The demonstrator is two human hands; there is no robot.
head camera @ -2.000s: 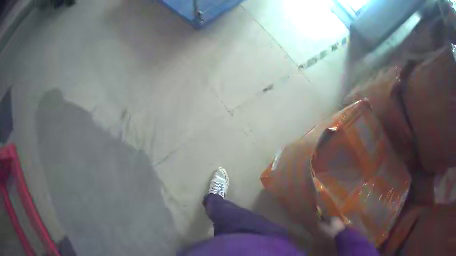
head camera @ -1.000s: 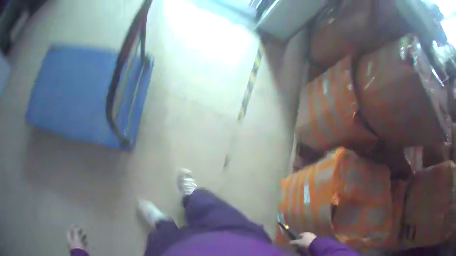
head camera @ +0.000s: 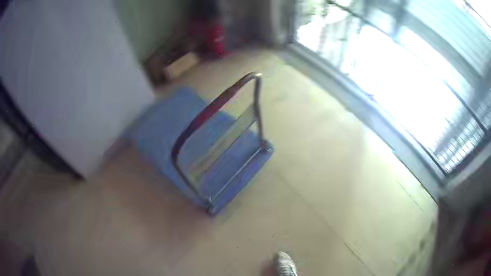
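Note:
A blue platform trolley (head camera: pixel 183 135) stands on the pale floor in front of me, left of the middle. Its upright loop handle, dark red and grey, rises at the near right end of the deck. The deck bears nothing that I can make out. Neither of my hands is in the picture, so whether they hold anything is hidden. One pale shoe (head camera: pixel 285 264) shows at the bottom edge.
A large pale panel (head camera: pixel 75 81) stands at the left. A red object (head camera: pixel 217 40) and a small yellowish box (head camera: pixel 182 64) lie behind the trolley. A bright barred door or window (head camera: pixel 398 70) fills the upper right. A blurred dark reddish shape is at the lower right edge.
The view has swung toward the trolley and the bright door. The taped cartons, my right hand with the knife and my left hand have left the picture.

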